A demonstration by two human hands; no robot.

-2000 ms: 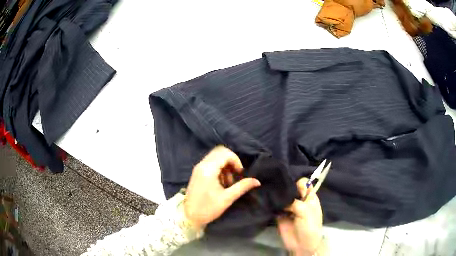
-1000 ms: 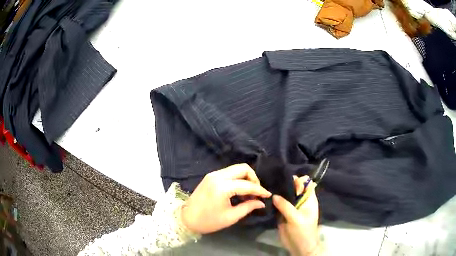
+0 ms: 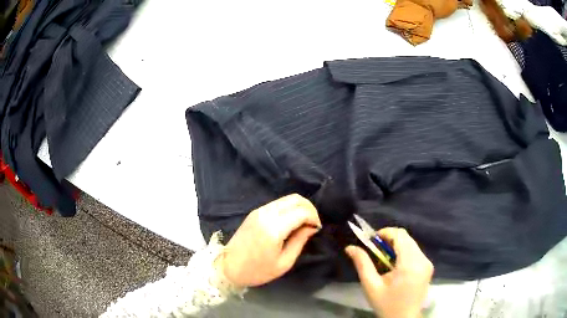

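Note:
Dark pinstripe trousers [image 3: 429,118] lie spread and partly folded on the white table. My left hand [image 3: 270,241] is at their near edge, thumb and fingertips pinched on the dark cloth. My right hand [image 3: 395,273] holds small thread snips [image 3: 372,241] with a yellow and dark blue handle. The silver blades are apart and point up and left over the dark cloth, to the right of my left fingertips. The cloth between my hands is too dark to show detail.
A pile of dark striped trousers [image 3: 81,93] hangs over the left table edge. An orange-mustard padded garment [image 3: 413,20], brown fur trim [image 3: 502,20] and a dark textured garment [image 3: 544,74] lie at the far right. Speckled floor [image 3: 118,248] and something red show at lower left.
My right hand has moved right, away from my left fingertips, and the snips have turned from pointing up-right to up-left. My left hand has shifted slightly left and up, still pinching cloth.

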